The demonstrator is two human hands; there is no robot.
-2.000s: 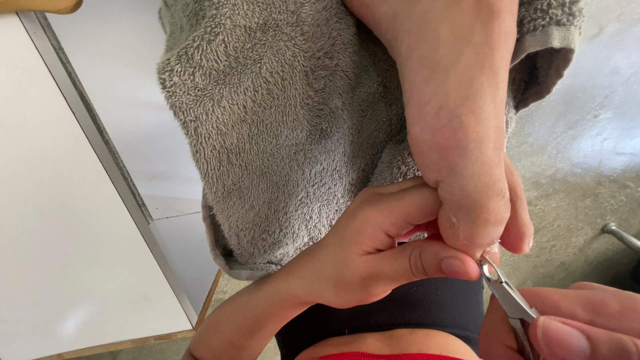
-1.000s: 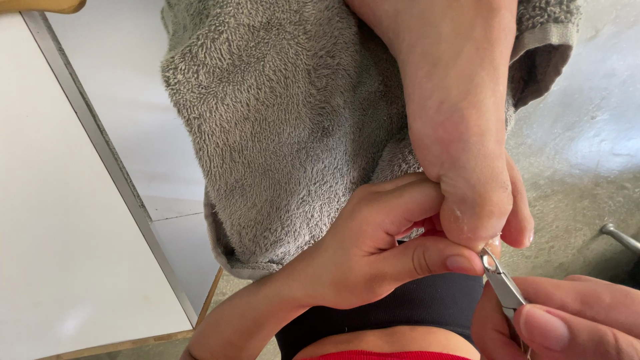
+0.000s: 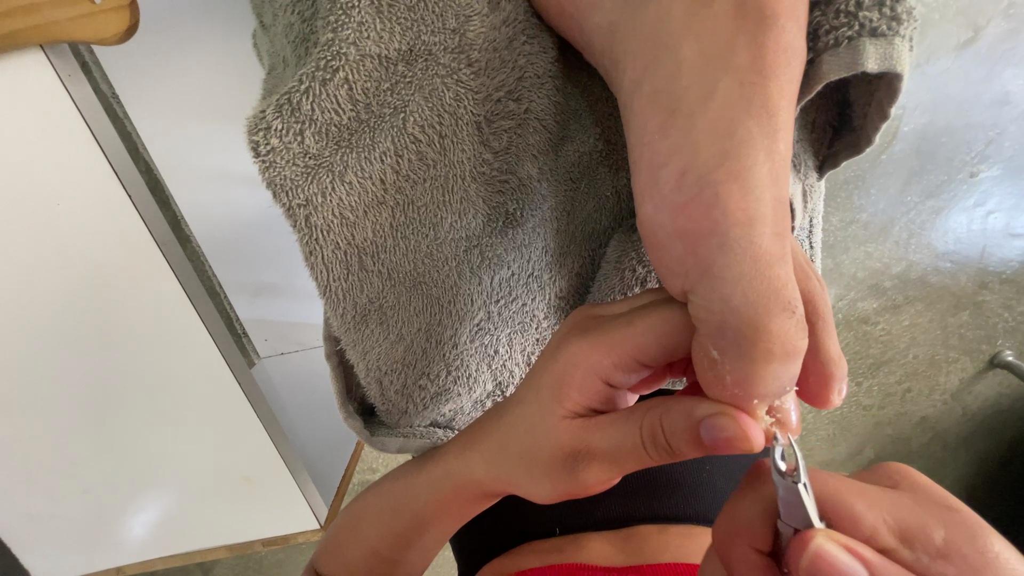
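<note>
A bare foot [image 3: 720, 208] extends down from the top of the view over a grey-brown terry towel [image 3: 440, 200]. My left hand [image 3: 624, 400] is wrapped around its toe end, thumb on the near side and fingertips showing at the right. Small whitish skin flakes [image 3: 772, 414] lie at the tip of the big toe. My right hand [image 3: 856, 528] grips metal cuticle nippers [image 3: 794, 488], whose jaws point up at the toe tip, close beside my left thumb. Whether the jaws touch the skin, I cannot tell. Most of the nippers' handles are hidden in my right hand.
A white panel [image 3: 144, 320] with a metal edge strip stands at the left, with a wooden piece [image 3: 72, 20] at the top left corner. The concrete floor [image 3: 920, 304] shows at the right, where a metal rod end [image 3: 1006, 362] juts in.
The nippers' jaws have shifted slightly and now point more steeply upward. More loose flakes show at the toe tip than before. My left hand still holds the toe end.
</note>
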